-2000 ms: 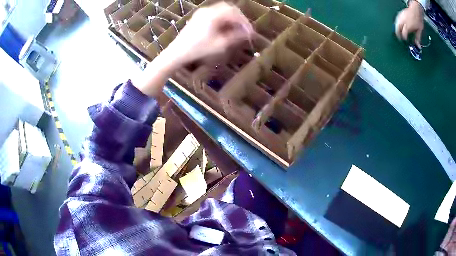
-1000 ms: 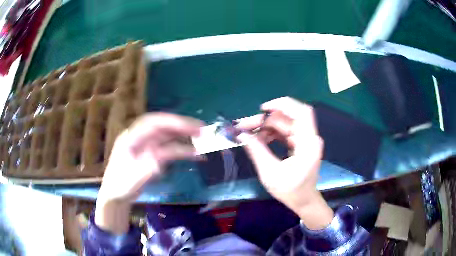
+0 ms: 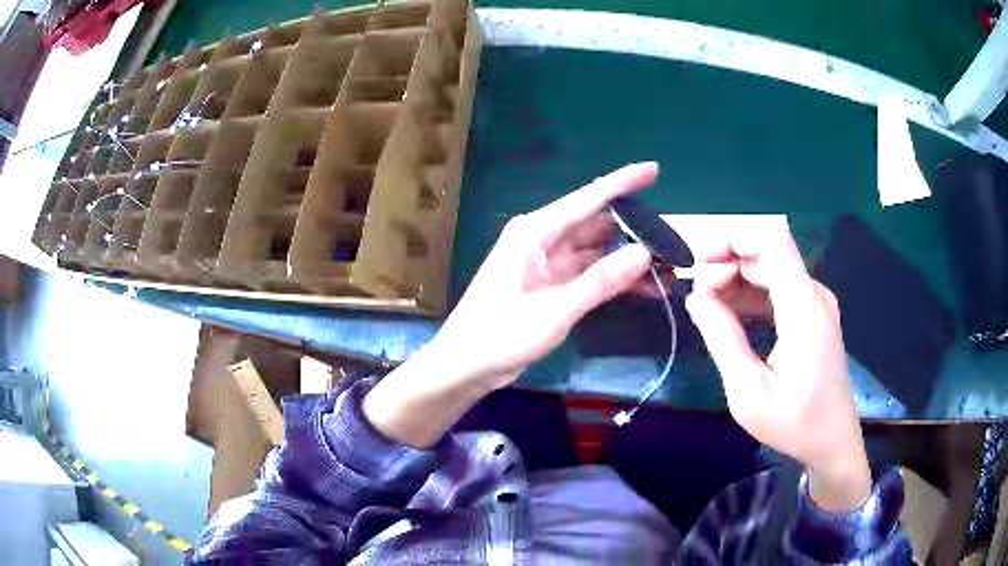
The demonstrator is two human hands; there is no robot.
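Note:
My left hand [image 3: 553,276] holds a round black speaker [image 3: 650,230] tilted on edge between thumb and fingers, above the bench's front part. A pale lead wire [image 3: 672,332] hangs from it in a curve, with a small white connector [image 3: 622,417] at its free end. My right hand [image 3: 779,343] is beside the speaker, with thumb and fingertips pinched on a small pale piece [image 3: 694,271] near the speaker's rim. The white backing sheet [image 3: 746,230] lies behind my hands, partly hidden by them.
A cardboard divider tray [image 3: 437,210] stands at the left, with pale wires in its left cells. A dark sheet [image 3: 884,304] lies right of my right hand. A narrow white piece [image 3: 901,160] and a black object [image 3: 978,243] lie farther right. Cardboard offcuts [image 3: 256,400] are below the bench edge.
The view has turned from the tray to the bench front. My left hand has gone from the tray to the speaker, which now shows tilted in its fingers. Its wire now hangs down.

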